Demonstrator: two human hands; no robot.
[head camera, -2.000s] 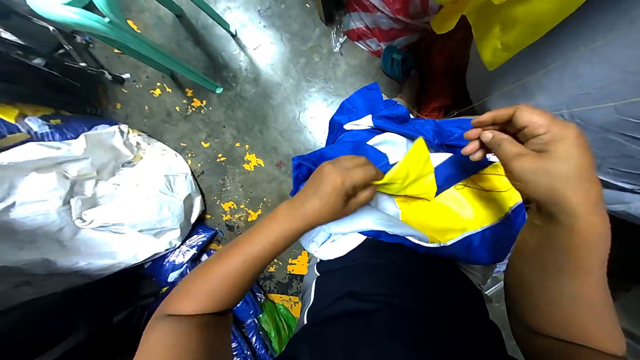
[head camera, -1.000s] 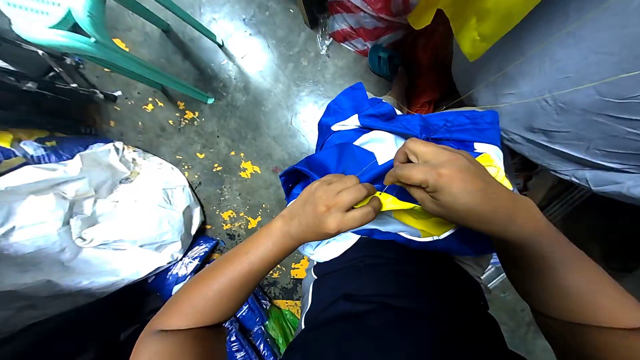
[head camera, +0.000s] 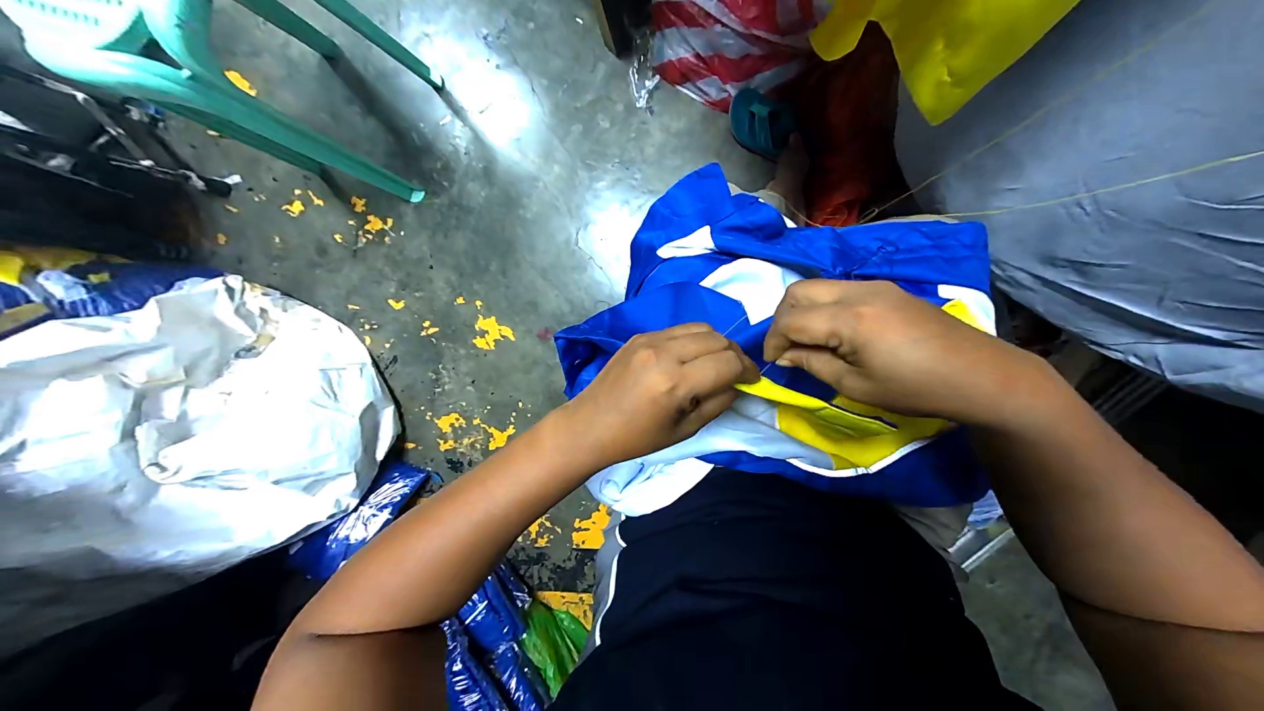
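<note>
A blue, white and yellow fabric piece (head camera: 681, 306) lies bunched across the lap. My left hand (head camera: 667, 385) pinches the yellow edge of the fabric between thumb and fingers. Close to its right, my right hand (head camera: 849, 341) has its thumb and forefinger pressed together over the fabric. A thin strand, thread or needle, shows between the two sets of fingertips; which of these it is cannot be told. What lies inside the right fingers is hidden.
A large white sack (head camera: 247, 425) stands at left, near blue plastic packs (head camera: 484, 632). A green plastic chair (head camera: 267, 128) is at upper left. Grey cloth (head camera: 1106, 227) and yellow cloth (head camera: 948, 49) hang at right, with yellow threads. A red-and-white striped bag (head camera: 726, 49) sits beyond the lap.
Two seconds ago my right hand was raised farther right, apart from my left, which held up a yellow flap. The hands are now close together over the fabric, and the flap lies lower.
</note>
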